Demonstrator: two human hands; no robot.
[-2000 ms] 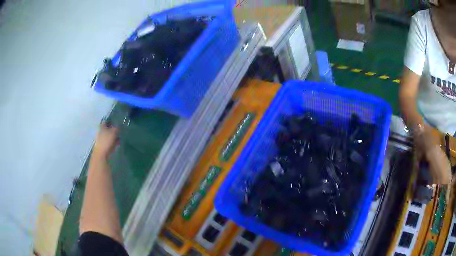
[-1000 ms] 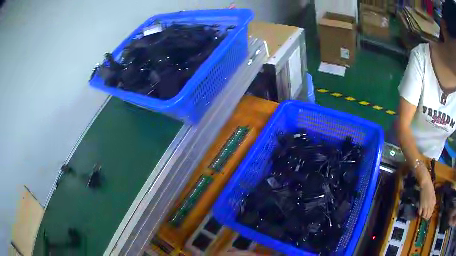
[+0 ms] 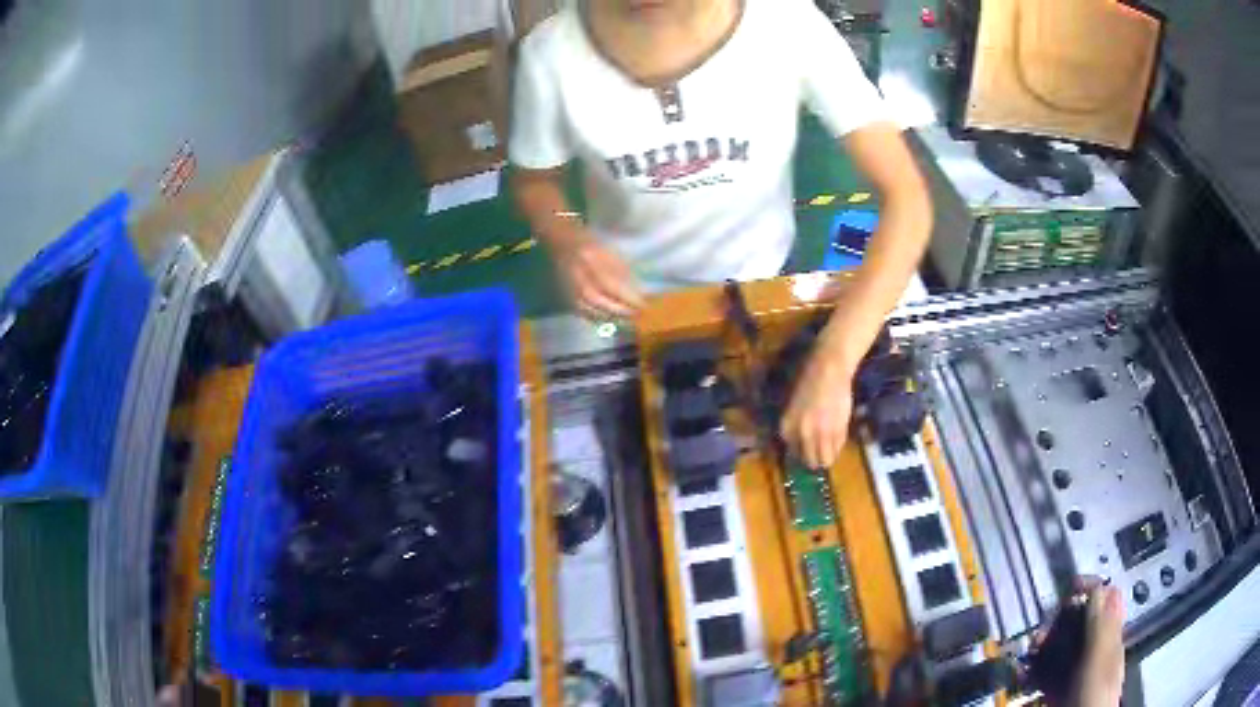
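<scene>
An orange fixture tray point(image 3: 760, 553) with two white socket rows lies in front of me. Black adapters point(image 3: 702, 445) sit at the far end of both rows, and more point(image 3: 953, 631) at the near end of the right row. Sockets between look flat and empty. A green contact strip point(image 3: 833, 608) runs down the middle. My right hand point(image 3: 1101, 642), blurred at the lower right beside the tray, is closed on a black adapter point(image 3: 1058, 646). A small skin-coloured patch at the bottom left edge may be my left hand point(image 3: 172, 693); its grip is hidden.
A blue basket point(image 3: 509, 553) heaped with black adapters rests over another orange tray on the left. A second blue basket point(image 3: 86, 401) is at the left edge. A person in white point(image 3: 691, 180) reaches over the tray's far end. A grey plate point(image 3: 1105, 456) and monitor point(image 3: 1061, 69) are right.
The view has swung right, so the baskets now lie further left and the tray is central. My left arm has left the green belt. My right hand has come into view.
</scene>
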